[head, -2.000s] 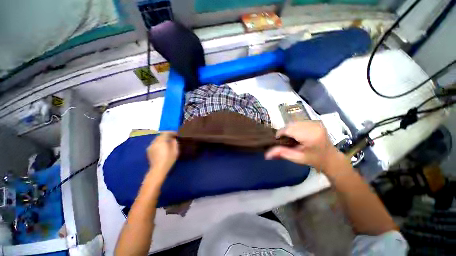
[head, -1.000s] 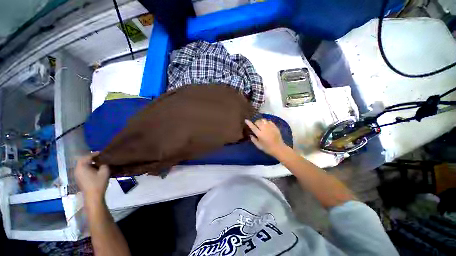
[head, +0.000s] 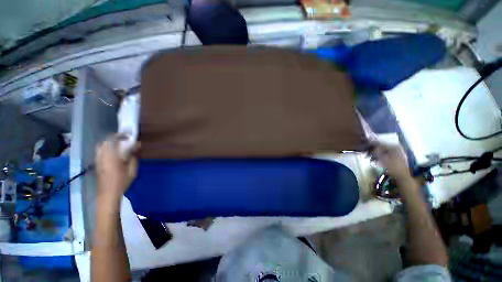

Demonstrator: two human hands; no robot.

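The brown section of the garment [head: 247, 102] is spread wide and raised above and behind the blue padded board [head: 242, 187]. My left hand [head: 114, 165] grips its near left corner. My right hand [head: 389, 160] grips its near right corner. The plaid part is hidden. The steam iron [head: 387, 186] is parked at the right, partly behind my right wrist.
A black rounded pad [head: 217, 22] stands at the back and a second blue padded board [head: 399, 58] at the back right. A small black rectangle [head: 156, 231] lies at the table's front left. A grey-white bin [head: 82, 165] is at left. Black hoses [head: 468, 160] run right.
The brown cloth has gone from lying slanted over the board to being stretched wide and lifted. My left hand has moved up; my right hand has moved right. The plaid part is now covered.
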